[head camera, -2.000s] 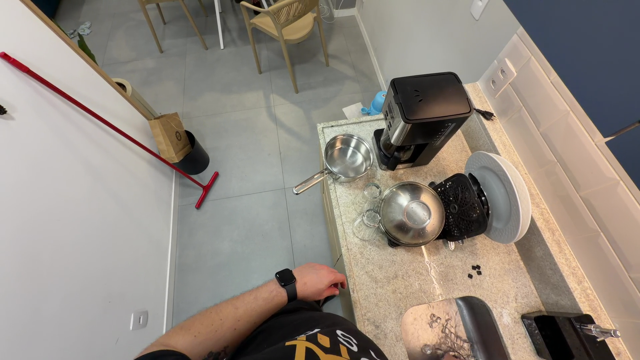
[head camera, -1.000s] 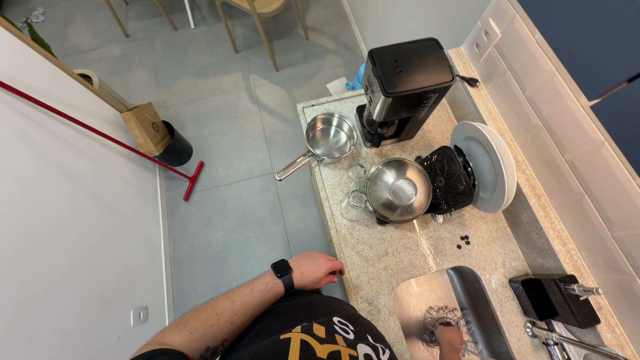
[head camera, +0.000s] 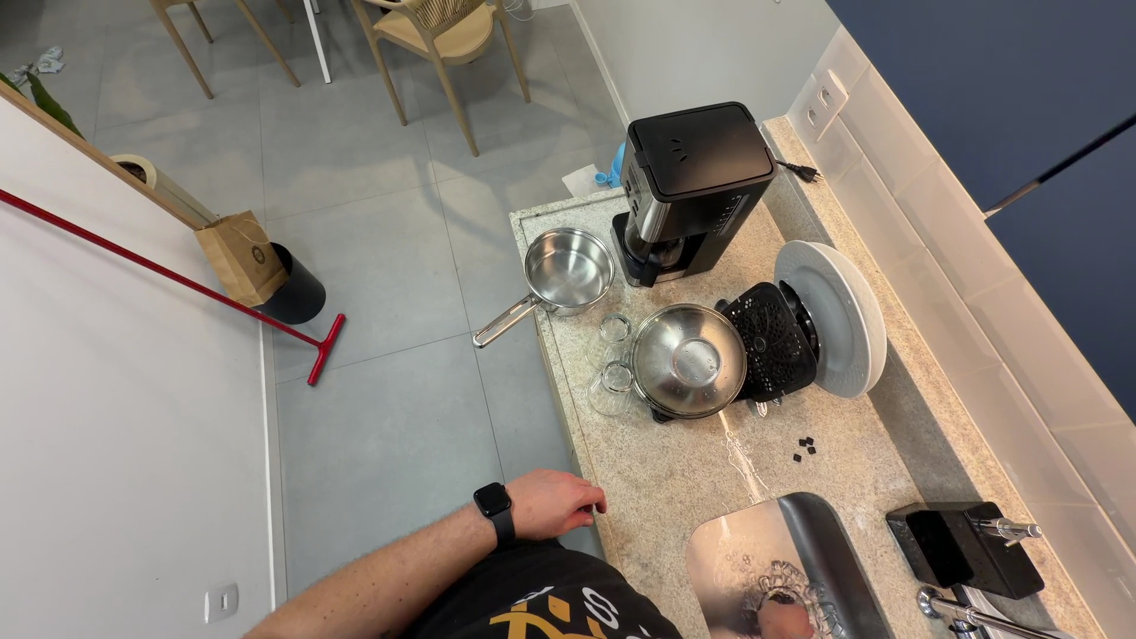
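Observation:
My left hand (head camera: 555, 504), with a black watch on the wrist, rests at the front edge of the stone countertop (head camera: 621, 479). Its fingers are loosely curled and nothing shows in them. Part of my right hand (head camera: 785, 617) shows low in the steel sink (head camera: 732, 568), amid splashing water; its fingers and anything in them cannot be made out. Beyond the sink stand a steel bowl (head camera: 690, 359), two clear glasses (head camera: 614, 328), a black perforated tray (head camera: 768, 342) and white plates (head camera: 834, 319) on edge. A steel saucepan (head camera: 568, 269) sits near the far left corner.
A black coffee maker (head camera: 697, 186) stands at the back. Small black pieces (head camera: 804, 449) lie near the sink. A black holder (head camera: 966, 548) and a chrome faucet (head camera: 967, 612) are at right. On the floor side are a red squeegee (head camera: 327, 348), a bin (head camera: 297, 288) and chairs (head camera: 435, 40).
Part of my right hand has come into view in the sink, where the oldest frame shows none. My left hand stays by the counter edge.

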